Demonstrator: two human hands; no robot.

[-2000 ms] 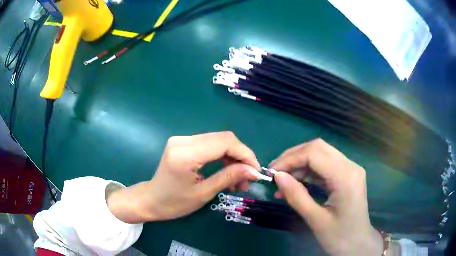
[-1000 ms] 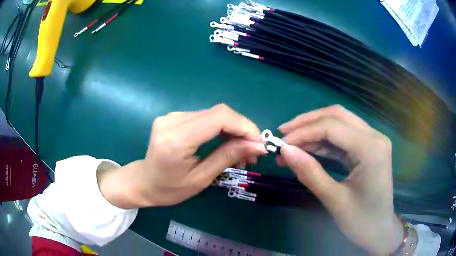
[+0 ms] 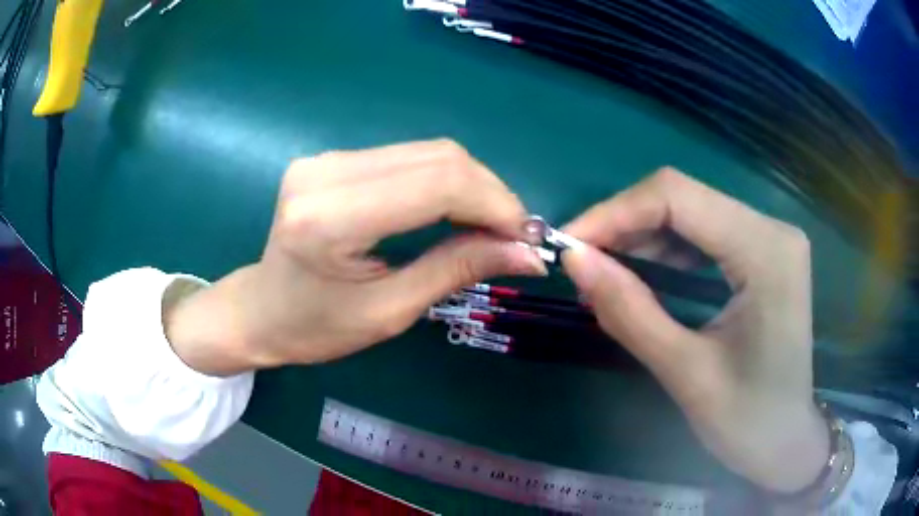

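Note:
My left hand (image 3: 388, 247) and my right hand (image 3: 695, 323) meet at the centre, above the green bench. My right thumb and forefinger pinch a black lead just behind its silvery ring terminal (image 3: 535, 228). My left thumb and forefinger pinch a short white marker sleeve (image 3: 545, 254) at the ring. Parts of the lead are hidden by the fingers. A small bundle of black leads (image 3: 484, 320) with white sleeves, red bands and rings lies below the hands, partly covered by my right hand.
A larger fan of black leads (image 3: 645, 60) lies at the upper right. A steel ruler (image 3: 453, 464) lies along the near edge. The yellow heat gun handle (image 3: 71, 60) is at upper left, its cord (image 3: 54, 191) hanging down. A white paper (image 3: 844, 14) is at top right.
The view has shifted, so the heat gun and large bundle sit higher and more of the ruler shows. Both hands still hold the small parts; the ring and sleeve have turned slightly between the fingertips.

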